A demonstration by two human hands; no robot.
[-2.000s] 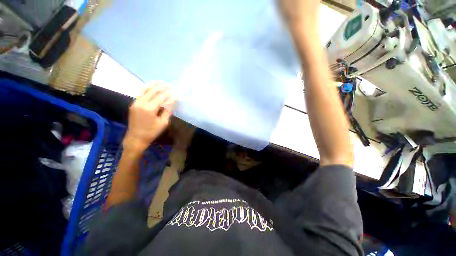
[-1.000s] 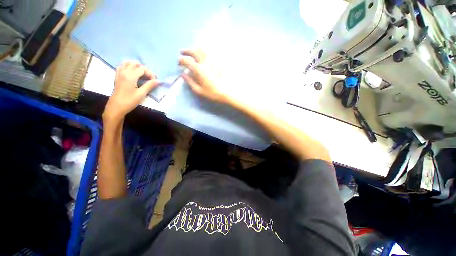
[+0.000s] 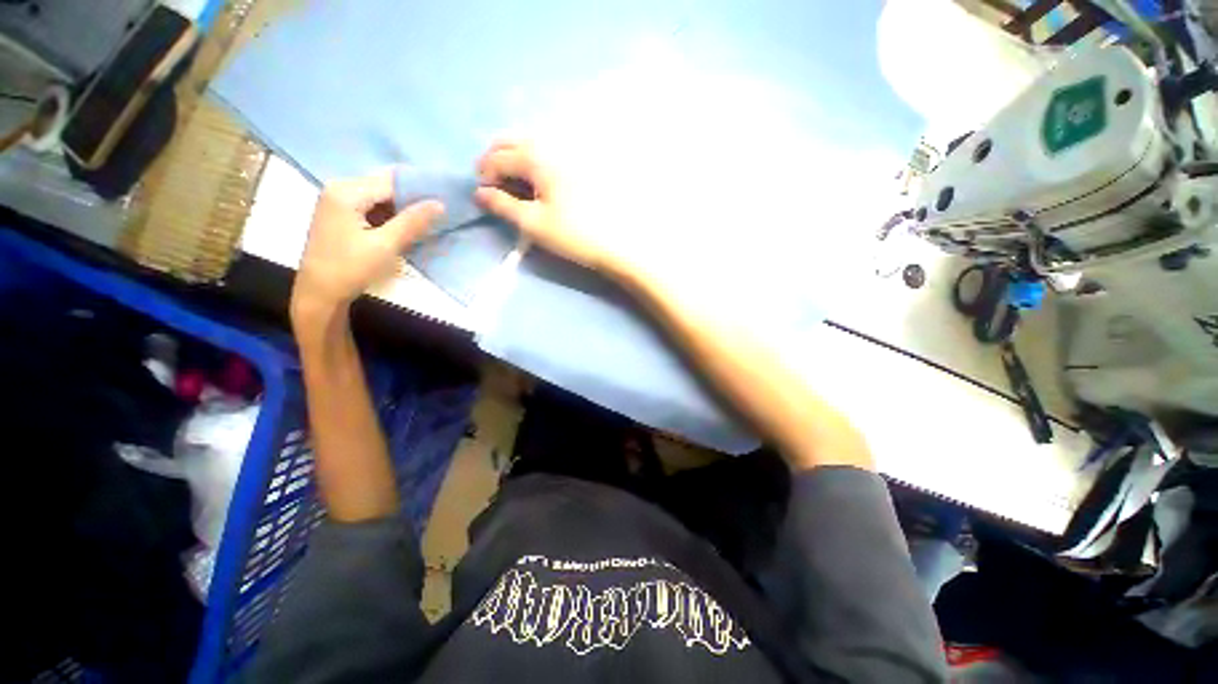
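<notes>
A large light blue cut panel [image 3: 628, 334] lies over the white table, washed out to white by glare in its middle. Its near edge hangs at the table's front. My left hand [image 3: 350, 241] pinches a darker, folded part of the blue cloth [image 3: 448, 201] between thumb and fingers. My right hand [image 3: 532, 201] pinches the same folded part from its right side, fingers curled. The two hands are a short way apart. Whether the folded part is a separate piece or the panel itself, I cannot tell.
The cream-white sewing machine [image 3: 1055, 160] stands right. Black scissors [image 3: 986, 301] and a slim dark tool [image 3: 1026, 392] lie near its needle area. Fabric strips [image 3: 1129, 488] hang at the right edge. A brown cardboard piece [image 3: 200, 201] is at left. A blue crate [image 3: 274, 401] stands below.
My right hand has come from the panel's far right to beside my left hand. A darker fold of cloth has been raised between them. The view has shifted slightly.
</notes>
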